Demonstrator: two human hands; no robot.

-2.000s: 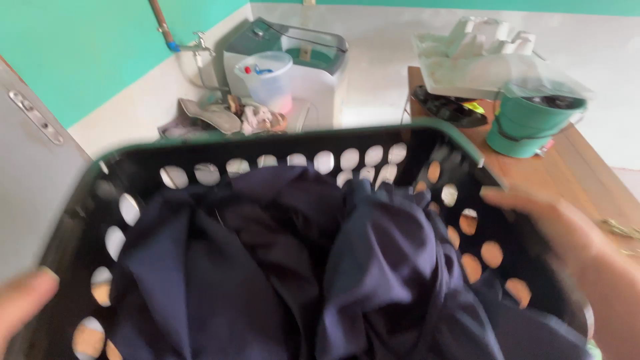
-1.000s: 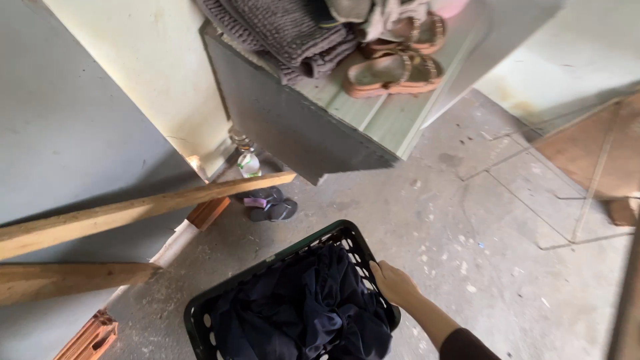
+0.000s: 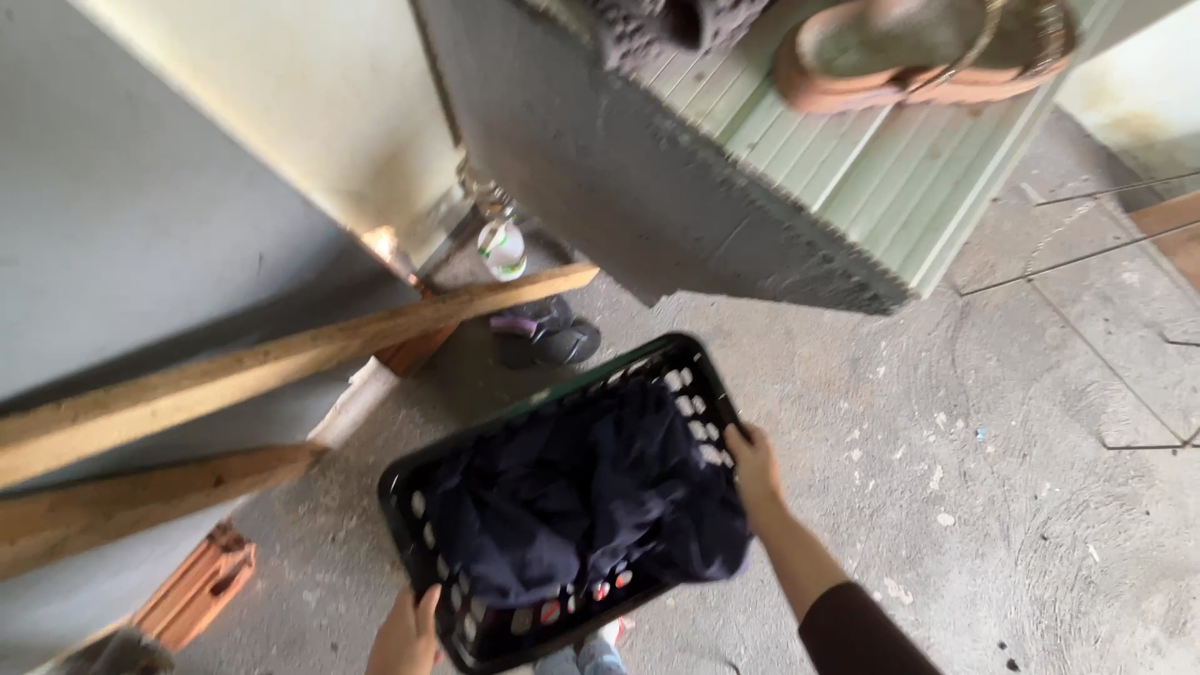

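A black perforated plastic laundry basket (image 3: 553, 398) is held low over the concrete floor, tilted in the view. Dark navy cloth (image 3: 581, 497) lies heaped inside it. My right hand (image 3: 757, 469) grips the basket's right rim, its fingers curled over the edge. At the lower left, my left hand (image 3: 405, 633) is closed on the opposite short side, near the corner. Below the basket, part of a foot and light blue trouser legs (image 3: 591, 656) show.
Wooden beams (image 3: 281, 352) slant in from the left. A washing-machine-like ledge cannot be confirmed; a grey slab with a ribbed pale top (image 3: 844, 178) juts overhead, bearing sandals (image 3: 923, 56). Dark flip-flops (image 3: 553, 337) and a white cup (image 3: 502, 248) lie beyond the basket; hollow bricks (image 3: 197, 581) stand lower left.
The view has swung from the room with the table down to the floor. My left hand, out of sight one second ago, now shows on the basket's left side; my right hand still holds the rim.
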